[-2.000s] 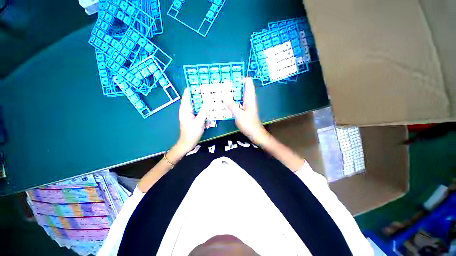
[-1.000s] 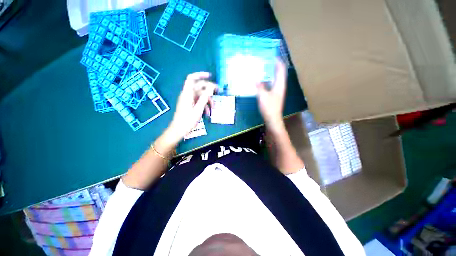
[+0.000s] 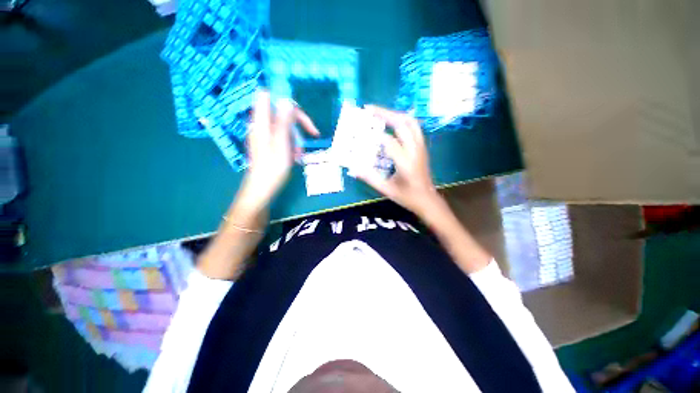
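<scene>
A blue keycap frame (image 3: pixel 338 61) with an open middle lies in front of me. My left hand (image 3: pixel 272 138) is at its lower left edge, blurred; its fingers are apart but whether they grip the frame is unclear. My right hand (image 3: pixel 407 161) holds a white keycap block (image 3: pixel 354 137), tilted, at the frame's lower right. Another small white block (image 3: pixel 324 175) lies near the bench's front edge. Overlapping blue frames (image 3: pixel 203 69) lie at the left. A stack of combined sets (image 3: pixel 422 77), blue with a white centre (image 3: pixel 454 88), lies at the right.
A large carton flap (image 3: pixel 599 100) covers the bench's right side. Below it, an open carton (image 3: pixel 602 269) holds white gridded sets (image 3: pixel 554 242). Striped printed sheets (image 3: pixel 119 303) are stacked below the bench at the left. Something red (image 3: pixel 668 219) shows at the far right.
The combined set moved from the middle to the right stack, and my right hand released it. A blue frame now lies in front of me, and my right hand has taken a white block.
</scene>
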